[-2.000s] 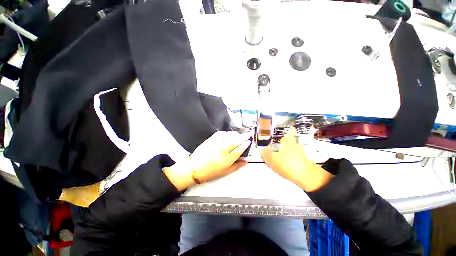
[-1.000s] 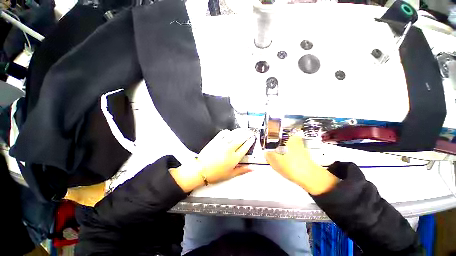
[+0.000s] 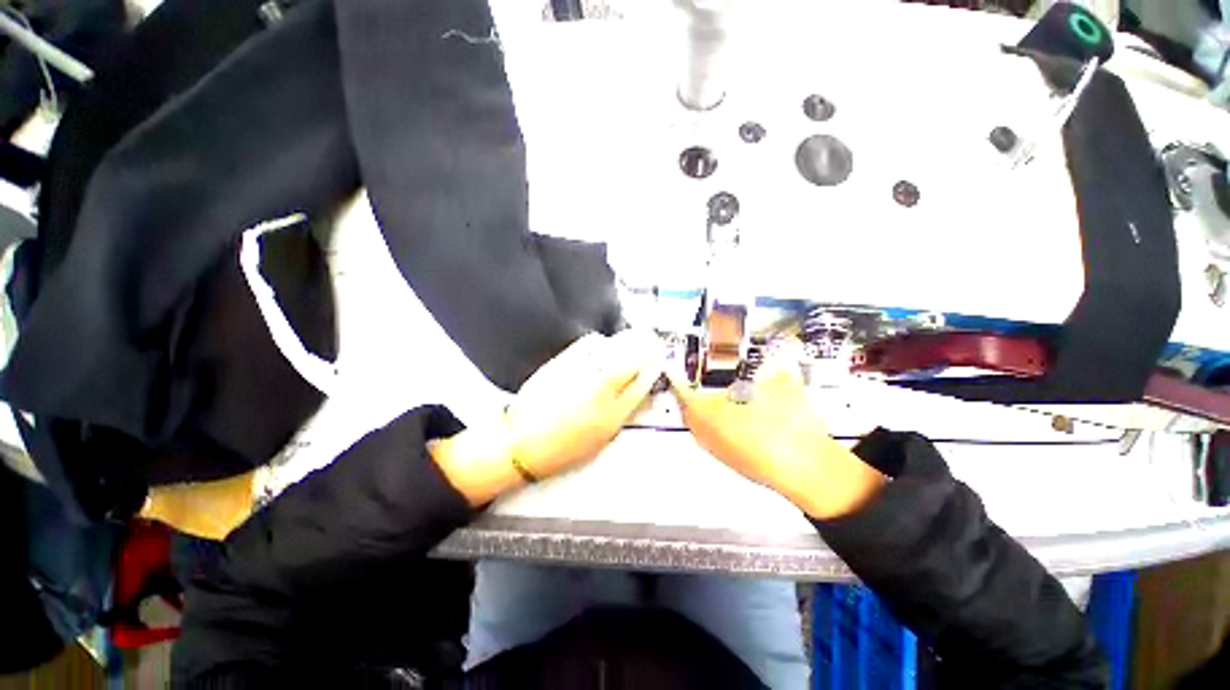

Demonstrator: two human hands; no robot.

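Observation:
A large black garment (image 3: pixel 162 270) is heaped at the left, and its long tube-like part (image 3: pixel 438 175) runs down to my left hand (image 3: pixel 577 404). My left hand holds the cloth end just left of the presser foot and needle area (image 3: pixel 722 337). My right hand (image 3: pixel 769 425) is in front of and right of the needle area, thumb side close to my left fingertips. Whether my right fingers hold cloth is hidden. A narrow white strip (image 3: pixel 277 317) curves over the black heap.
The white sewing machine head (image 3: pixel 607 148) stands behind my hands. A black strap (image 3: pixel 1126 243) drapes over its right end beside a dark red curved piece (image 3: pixel 964 355). A ruler tape (image 3: pixel 648 547) edges the table. A blue crate (image 3: pixel 863 640) is below right.
The view has shifted slightly. My right thumb side has moved left, closer to my left fingertips. The left fingertips and cloth end remain by the needle area.

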